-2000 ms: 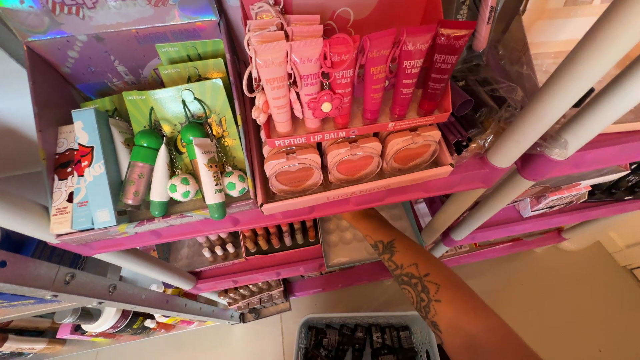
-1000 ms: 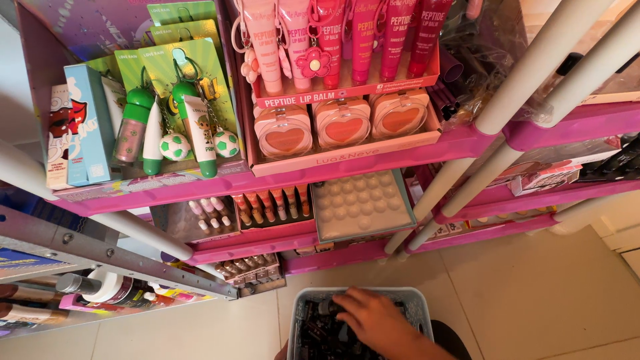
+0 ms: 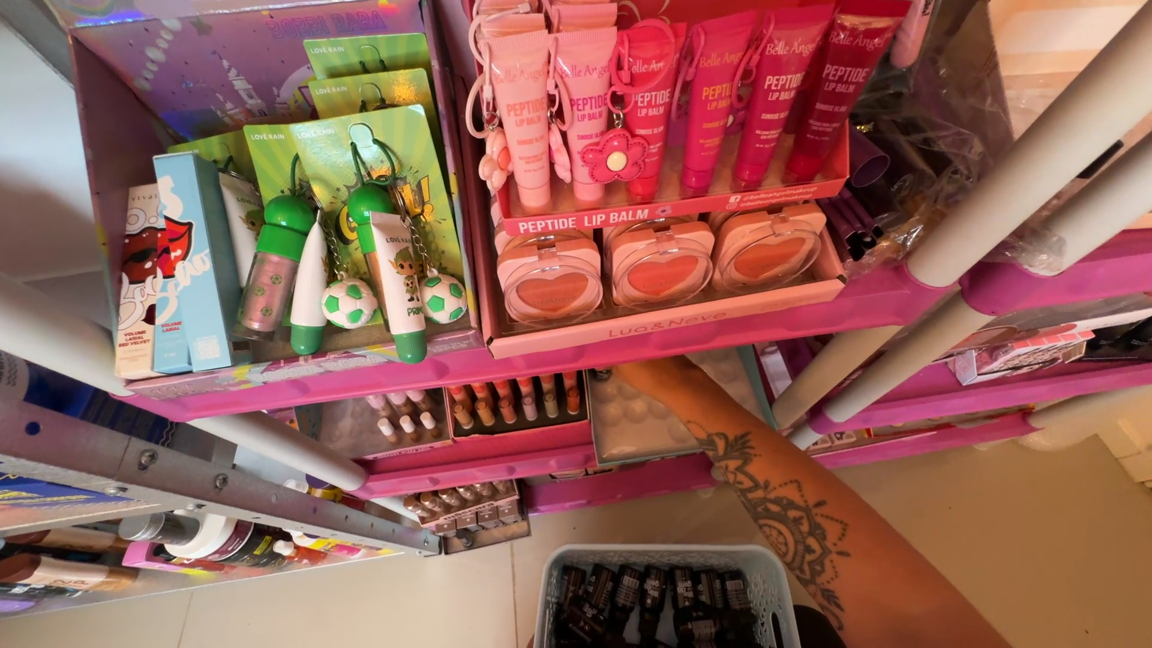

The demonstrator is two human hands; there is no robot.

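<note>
My right hand (image 3: 650, 376) reaches in under the upper pink shelf, over a grey tray with round hollows (image 3: 630, 423) on the shelf below. Its fingers are mostly hidden by the shelf, and a small dark thing shows by the fingertips; whether they grip it cannot be told. The tattooed forearm passes over the right rim of a light plastic basket (image 3: 666, 551), which holds several small black containers (image 3: 652, 594). My left hand is out of view. Left of the tray stand rows of lip gloss tubes (image 3: 513, 400).
Above are peptide lip balm tubes (image 3: 711, 99), heart-shaped compacts (image 3: 551, 279) and carded glosses with football charms (image 3: 349, 302). White poles (image 3: 1026, 153) stand at right. A metal shelf edge (image 3: 216, 481) crosses the lower left. More lip products (image 3: 463, 508) sit low down.
My right hand has moved from the basket up to the tray beneath the upper shelf, about where it was two seconds ago.
</note>
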